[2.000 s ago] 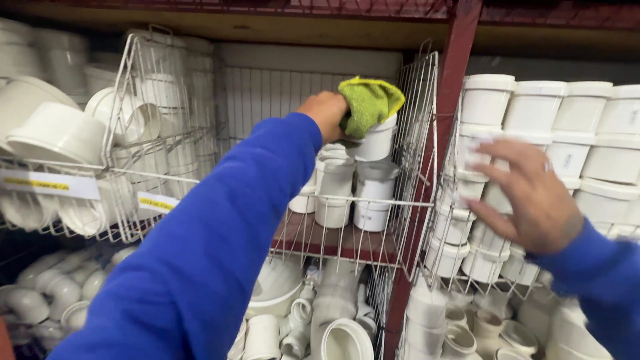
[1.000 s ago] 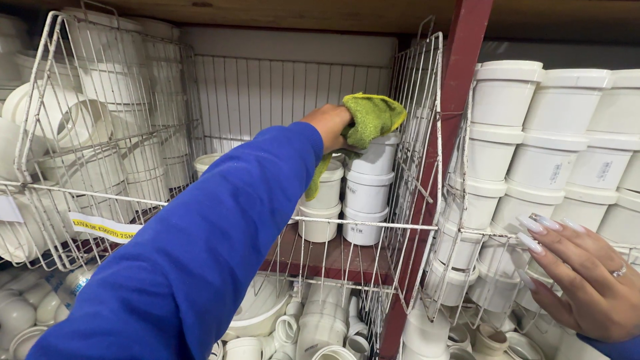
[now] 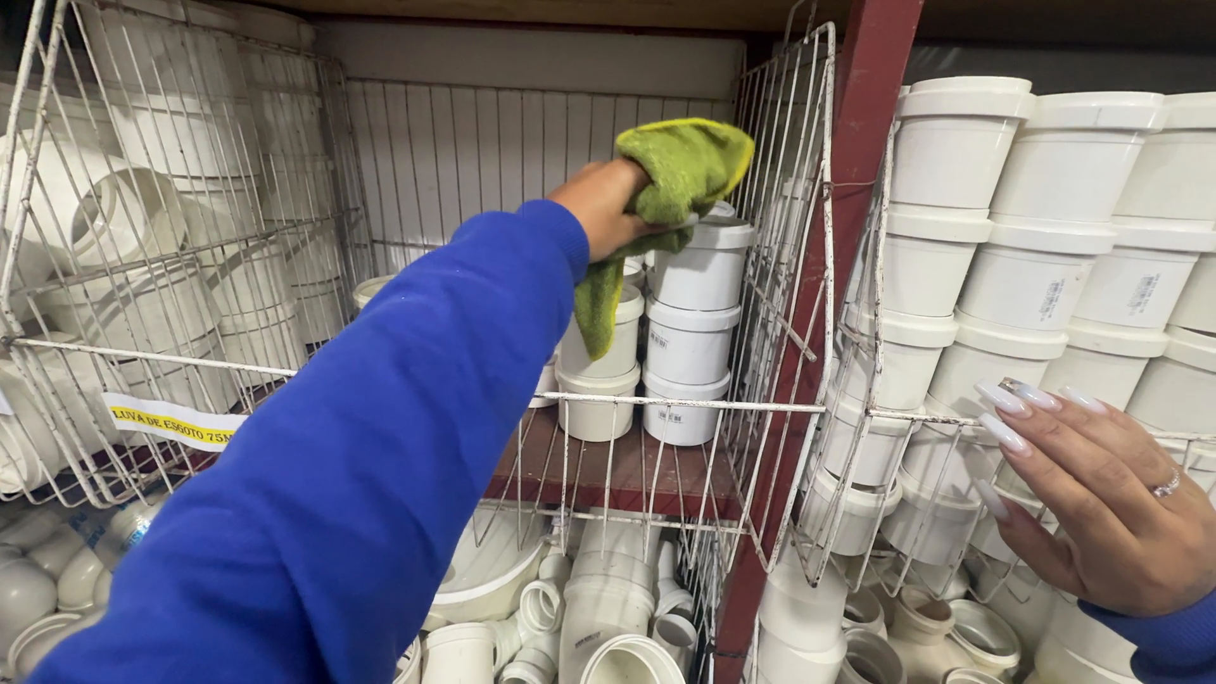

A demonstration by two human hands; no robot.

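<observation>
My left hand point(image 3: 608, 204) reaches into the middle wire basket point(image 3: 665, 404), closed around a green cloth with yellow edging point(image 3: 684, 166). Part of the cloth hangs down in front of white plastic pipe couplings point(image 3: 600, 404). Just right of it, the cloth's lower folds are at the top of a stack of white couplings point(image 3: 693, 342); whether they touch is hard to tell. My right hand point(image 3: 1102, 503), with long pale nails and a ring, holds nothing, its fingers spread slightly in front of the right wire basket point(image 3: 893, 414) of stacked white couplings point(image 3: 1069, 171).
A dark red upright post point(image 3: 860, 104) stands between the middle and right baskets. The left wire basket point(image 3: 161, 361) holds more white fittings and bears a yellow and white label point(image 3: 171, 420). Below are pipe elbows and other fittings point(image 3: 608, 608). A red shelf board point(image 3: 627, 470) lies under the middle stacks.
My left hand still holds the cloth over the middle basket's stacks. My right hand was higher two seconds ago and is now lower, by the right basket's front rail. The view has shifted closer.
</observation>
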